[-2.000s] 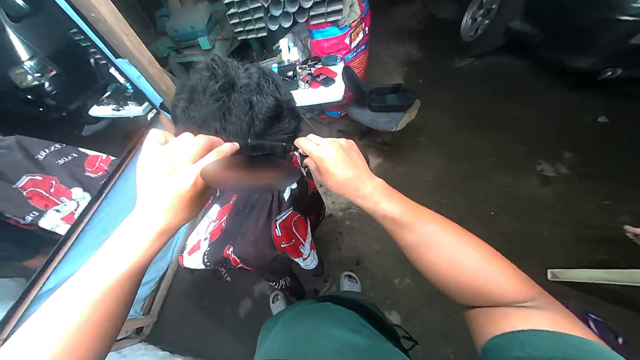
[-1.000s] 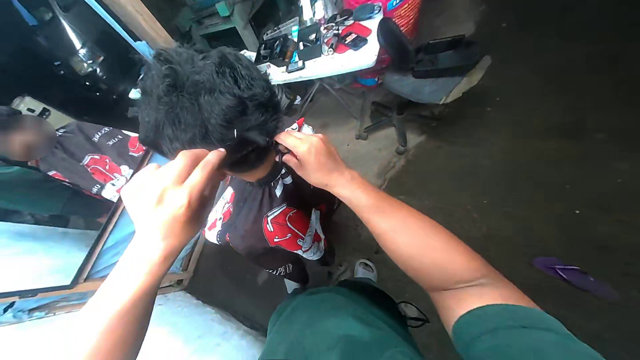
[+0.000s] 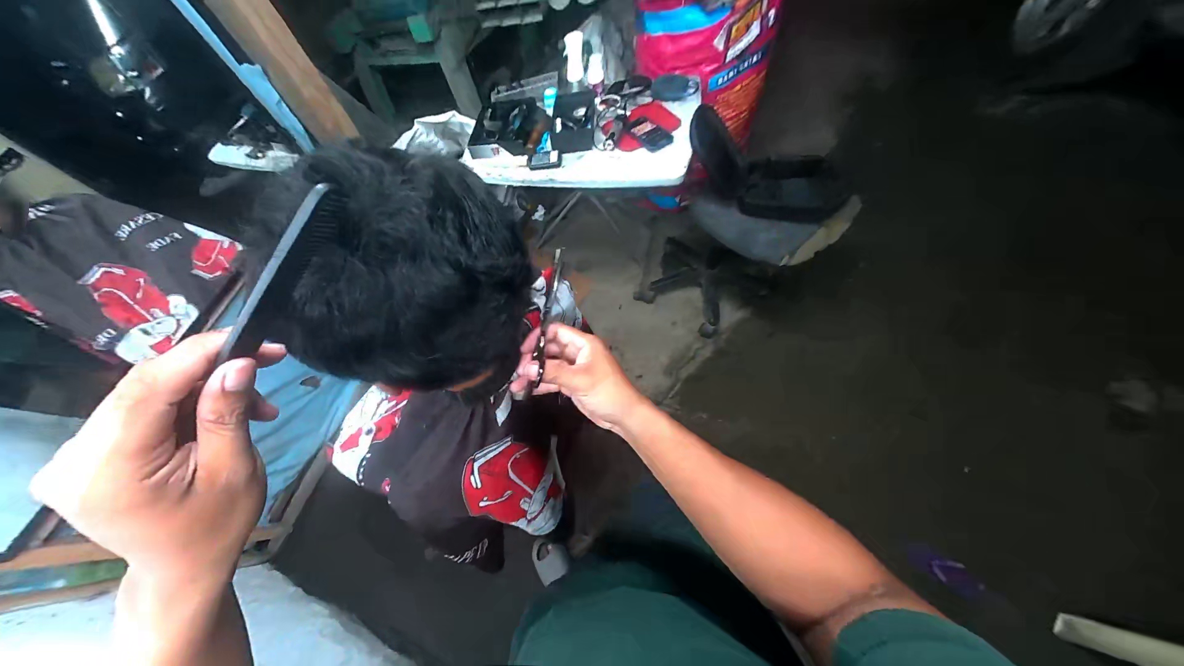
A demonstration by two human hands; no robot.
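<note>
A seated person with short dark hair [image 3: 407, 259] wears a dark barber cape [image 3: 435, 462] printed with red and white figures. My left hand [image 3: 176, 453] grips a black comb [image 3: 277, 264] by its lower end, with the comb's upper part slanting up beside the left of the head. At the head's right side, my right hand [image 3: 578, 370] holds a pair of hair scissors [image 3: 548, 305], blades pointing up; they look closed. The blades stand a little apart from the hair. Part of the scissors' handles is hidden by my fingers.
Beyond the head, a white table [image 3: 601, 171] bears boxes, bottles and a phone. To its right stands a swivel chair [image 3: 758, 227] holding a black case [image 3: 794, 188]. A framed mirror [image 3: 92, 277] is at the left. A purple flip-flop [image 3: 948, 569] lies on the floor at lower right.
Both hands have left the cape's collar at the neck. The comb and scissors, not seen in my hands in the earlier frames, are now held in them. My left hand is farther from the head.
</note>
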